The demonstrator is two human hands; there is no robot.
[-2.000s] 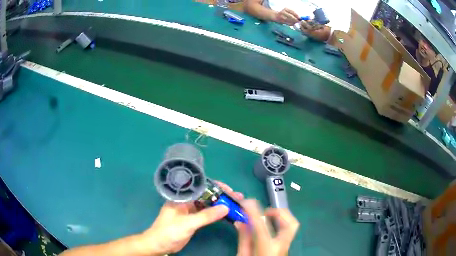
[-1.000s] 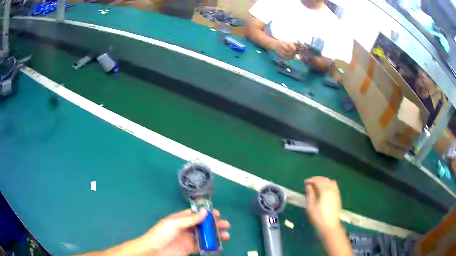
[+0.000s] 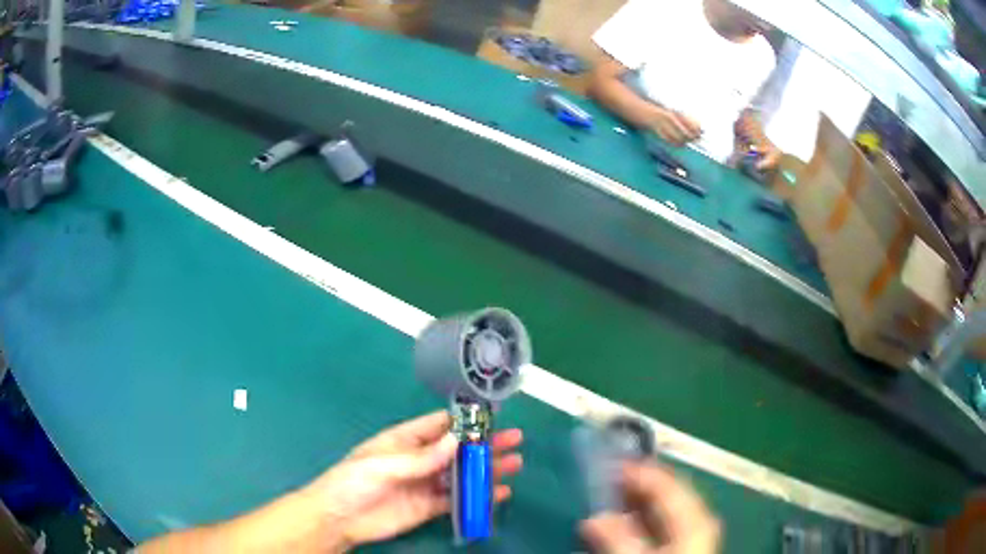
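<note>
My left hand (image 3: 395, 476) holds an open fan unit upright by its handle, fingers around the back. Its round grey head (image 3: 476, 352) faces right, with the greenish circuit board below it. The blue battery (image 3: 474, 489) lies in the open handle. My right hand (image 3: 660, 514) is blurred, to the right of the unit, with its fingers closed on a blurred grey piece (image 3: 597, 465) that looks like a handle cover. A second fan's head (image 3: 630, 436) shows behind it on the bench; its handle is hidden by my right hand.
Grey covers (image 3: 843, 539) lie at the bottom right. The green belt (image 3: 432, 243) carries grey parts (image 3: 344, 160) at upper left. A person (image 3: 703, 81) works across the belt near a carton (image 3: 881, 254). More grey parts (image 3: 43, 168) are at far left. A white piece (image 3: 240, 399) lies on the bench.
My right hand has come back from the belt's edge with a grey piece. The cover seen on the belt is gone from view. The left-hand fan's head has turned to face right.
</note>
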